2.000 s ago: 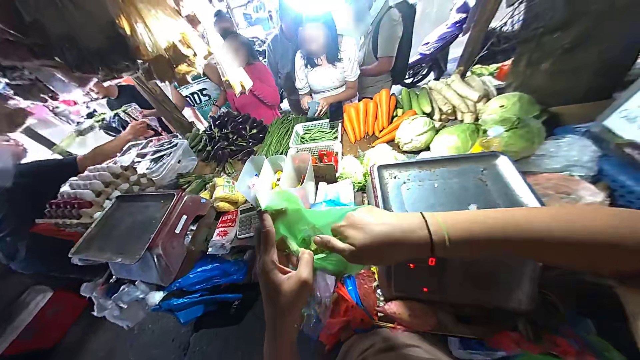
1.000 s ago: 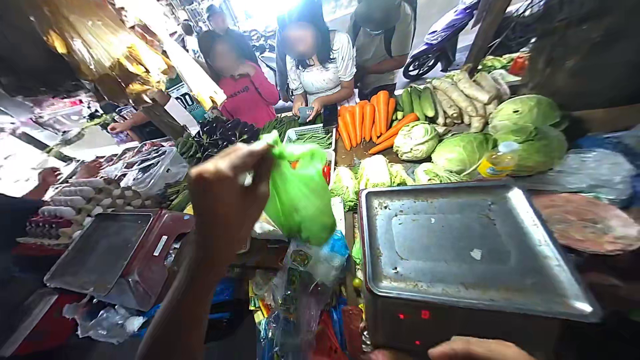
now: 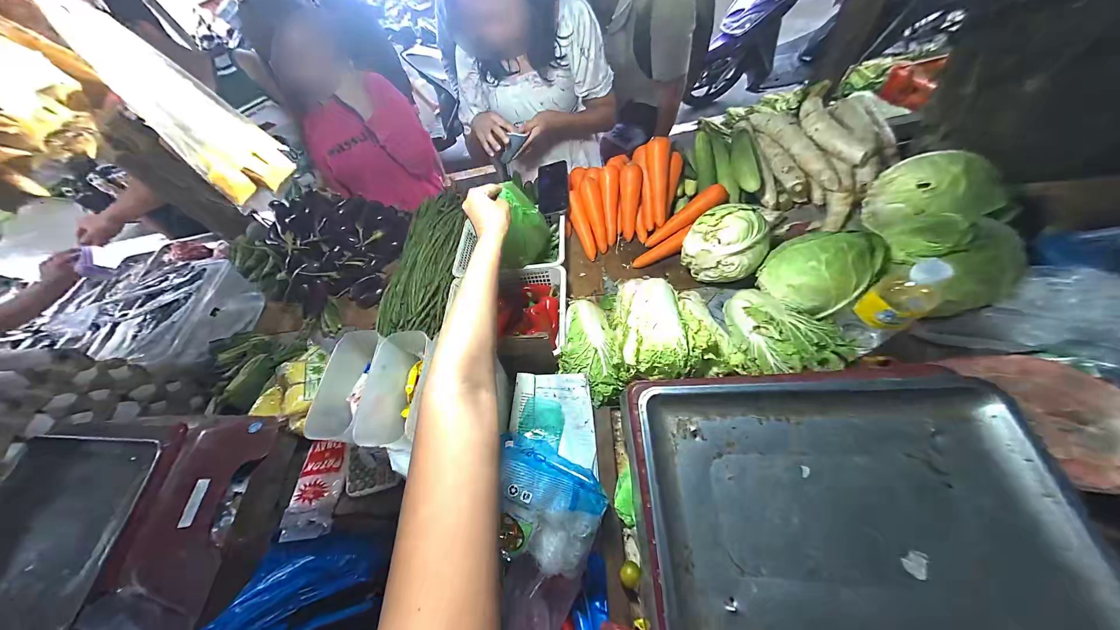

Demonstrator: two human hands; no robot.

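My left hand (image 3: 486, 210) reaches out ahead, its fingers closed on the top of a green plastic bag (image 3: 525, 229). The bag hangs at or just above a white plastic basket (image 3: 461, 252); whether it touches is unclear, and its contents are hidden. A dark phone (image 3: 552, 187) is at the basket's far right corner. Below it, red peppers (image 3: 535, 315) fill another white basket. Long green beans (image 3: 424, 262) lie to the left of my hand, carrots (image 3: 628, 197) to its right. My right hand is out of view.
A weighing scale's metal tray (image 3: 840, 499) takes up the lower right, with another scale (image 3: 70, 516) lower left. Napa cabbages (image 3: 652, 328), round cabbages (image 3: 822, 271) and eggplants (image 3: 337, 245) surround the middle. A person in white (image 3: 534, 96) stands across the stall, holding a small item.
My left hand has moved forward across the vegetables with the green bag. My right hand, at the bottom edge one second ago, has left the view. The view has moved nearer to the produce.
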